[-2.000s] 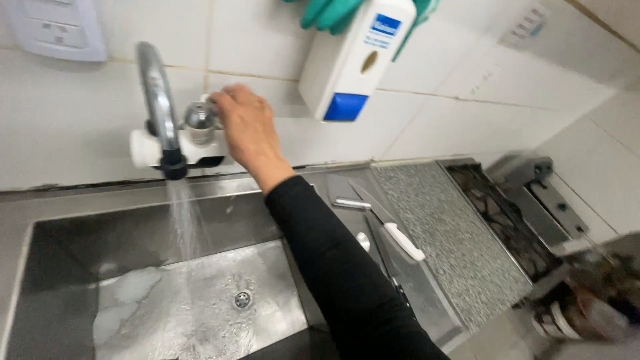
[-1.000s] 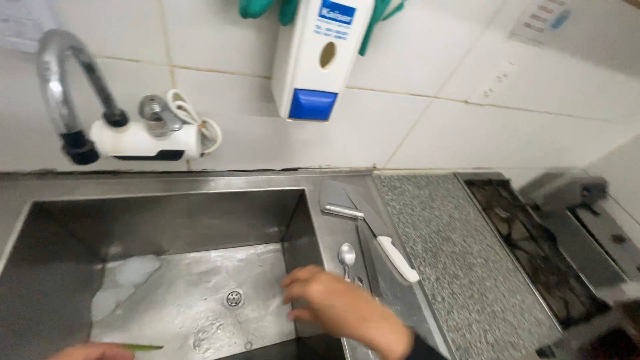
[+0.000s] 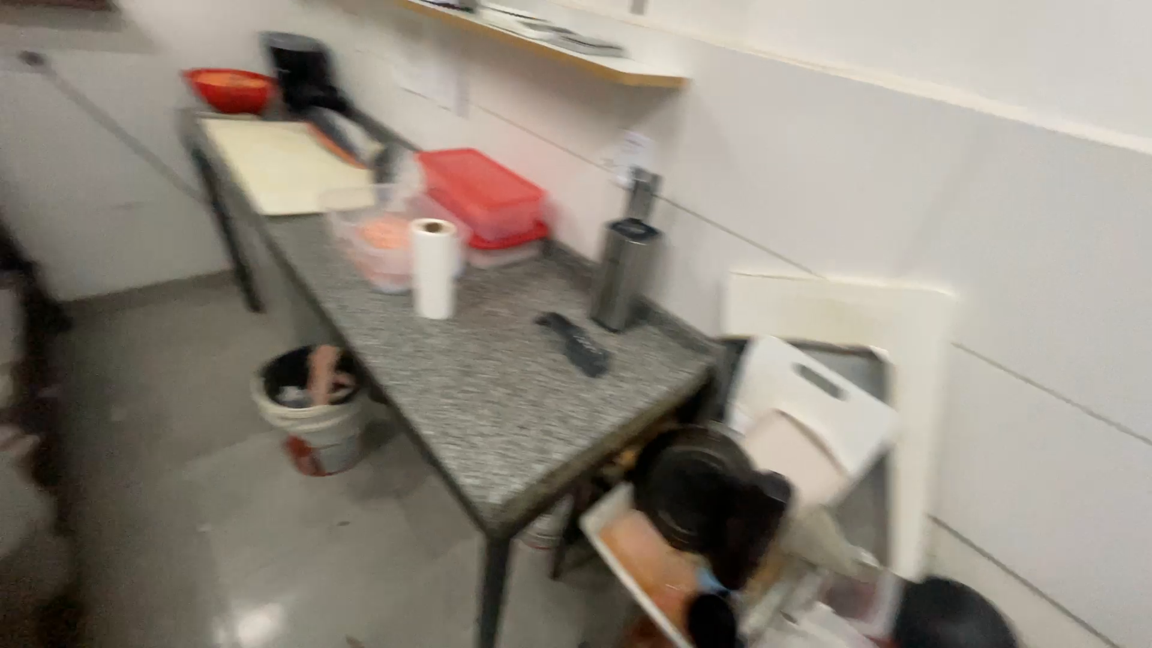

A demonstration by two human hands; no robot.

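Observation:
Neither of my hands shows in the blurred head view, so what they hold is hidden. A granite-topped table (image 3: pixel 468 396) runs along the wall. On it stand a white paper roll (image 3: pixel 434 270), a metal cylindrical holder (image 3: pixel 623 274) and clear containers with red lids (image 3: pixel 481 189). A dark, blurred item (image 3: pixel 574 344) lies near the holder. An open clear plastic container (image 3: pixel 373 238) with something orange inside sits behind the roll. Farther off are a pale cutting board (image 3: pixel 283 166) and a red bowl (image 3: pixel 230 92).
A white bucket (image 3: pixel 310 423) with a dark liner stands on the floor left of the table. At the right, white cutting boards (image 3: pixel 814 396) lean against the wall above a dark round pot (image 3: pixel 688 486) and a tray (image 3: pixel 621 549). A shelf (image 3: pixel 576 45) hangs above.
The view has swung from the sink to a granite table. Between the earlier frames, my right hand left the tap and the water stopped. Both hands are now out of view.

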